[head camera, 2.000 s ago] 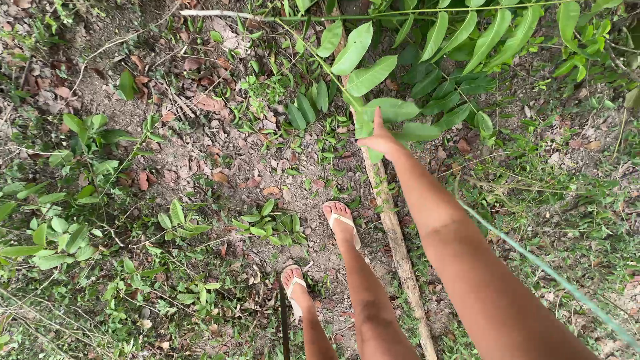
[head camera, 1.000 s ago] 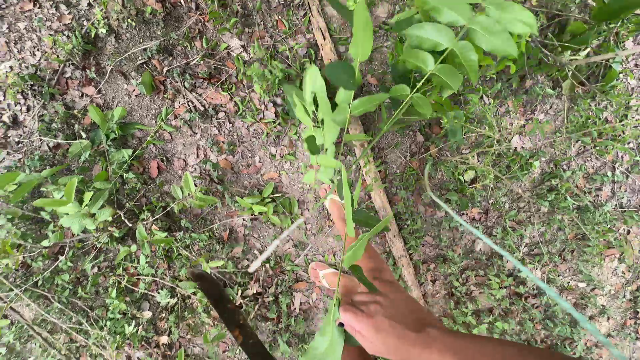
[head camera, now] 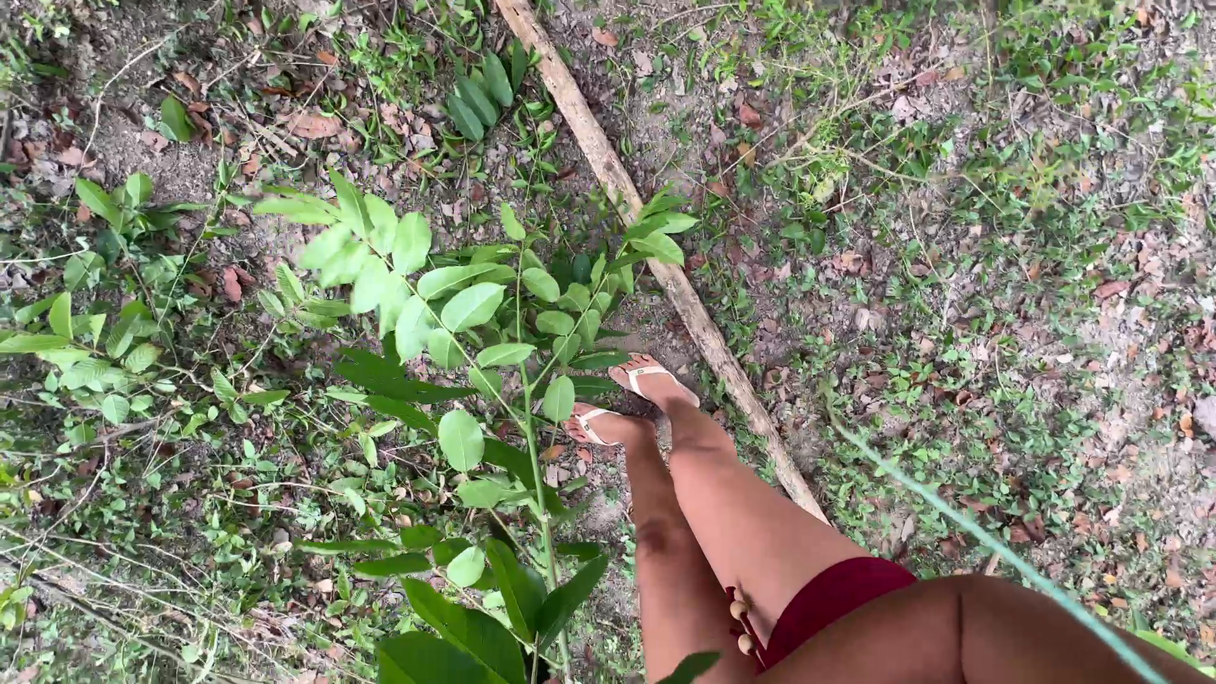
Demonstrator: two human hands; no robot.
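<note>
Neither of my hands is in view. A bent arm [head camera: 893,632] crosses the lower right, its hand out of sight. A leafy green branch [head camera: 534,446] rises from the bottom edge left of my legs, its leaflets spreading over the ground; whether a hand holds its lower end is hidden. My feet, in pale thong sandals [head camera: 651,372], are close together beside a long bare wooden pole [head camera: 608,161] lying on the ground.
A pale green cord [head camera: 988,532] runs diagonally at the right. Low plants [head camera: 114,332] and thin dry twigs cover the left side. A cut leafy sprig [head camera: 483,95] lies near the pole on leaf-littered soil.
The hand among the leaves a second ago has left the view, as has the dark blade at lower left. The leafy branch now spreads left of my legs.
</note>
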